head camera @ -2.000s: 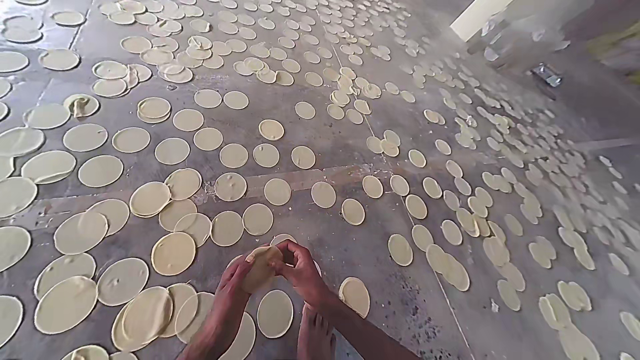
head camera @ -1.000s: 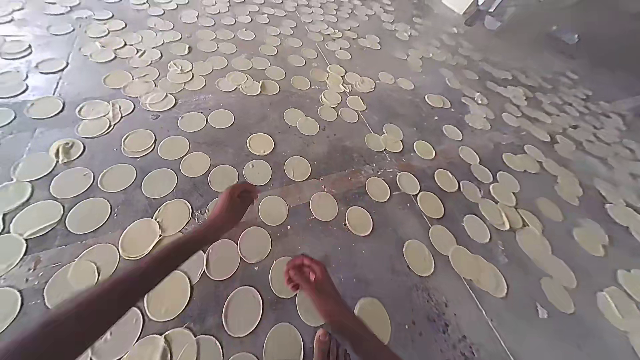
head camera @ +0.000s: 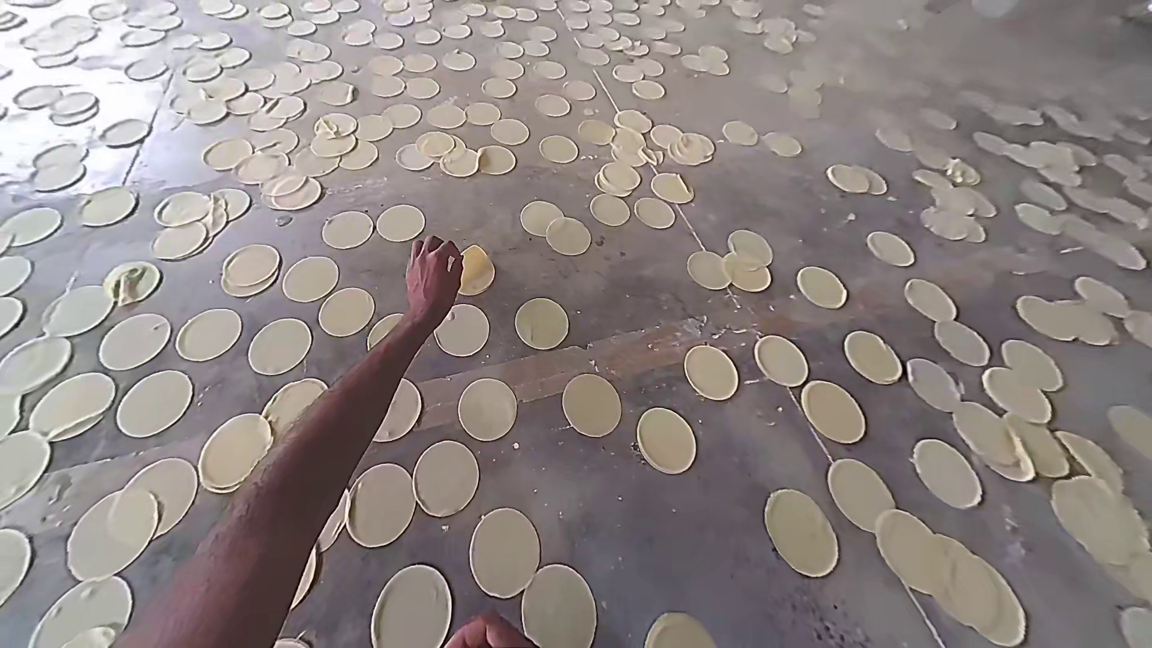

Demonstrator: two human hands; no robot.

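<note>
Thin round pale-yellow dough discs (head camera: 591, 405) lie flat over a grey floor. My left hand (head camera: 434, 277) reaches forward, its curled fingers at the left edge of a yellower disc (head camera: 478, 270), whose left part they hide. Whether the fingers grip that disc is not clear. Another disc (head camera: 463, 330) lies just below my left hand. My right hand (head camera: 490, 633) shows only partly at the bottom edge, beside a disc (head camera: 559, 605); its fingers are mostly out of view.
Several discs overlap in small piles, such as a cluster (head camera: 954, 576) at the lower right and another (head camera: 621, 177) farther back. A crumpled disc (head camera: 132, 283) lies at the left. Thin joint lines and a brownish strip (head camera: 549, 367) cross the floor.
Two seconds ago both hands were together on a disc near my feet; they have since separated. My left hand has reached forward to the yellower disc. The view has shifted.
</note>
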